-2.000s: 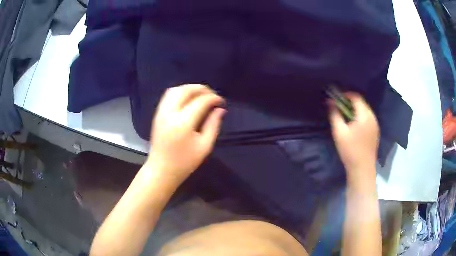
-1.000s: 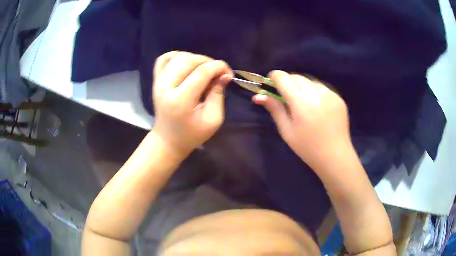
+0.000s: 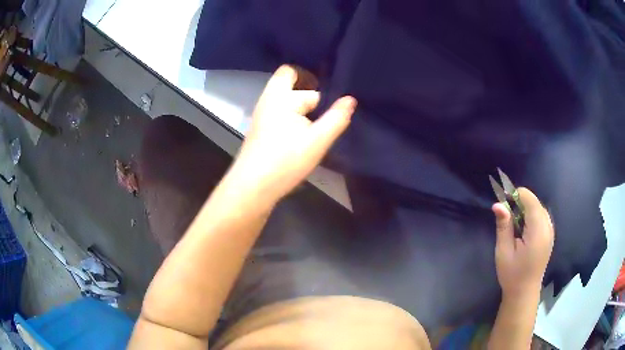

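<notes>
The navy garment (image 3: pixel 466 89) lies in a large layered heap over the table and hangs over its front edge. My left hand (image 3: pixel 295 130) is at the garment's left part, with thumb and fingers apart and no cloth visibly pinched. My right hand (image 3: pixel 528 239) is bare, over the lower right part of the garment. It holds the thread snips (image 3: pixel 508 195), green handle in the fingers, two silver blades apart and pointing up and left. No loose thread can be made out.
The white table (image 3: pixel 137 31) shows at upper left and lower right. A wooden stool (image 3: pixel 34 82) and grey cloth (image 3: pixel 62 34) are at upper left. A blue bin (image 3: pixel 79 328) and scraps (image 3: pixel 99 277) are on the floor at lower left.
My hands have moved apart; the right hand with the snips has gone right and down, the left slightly right. The left fingertips have opened. The view has shifted, showing more floor at left.
</notes>
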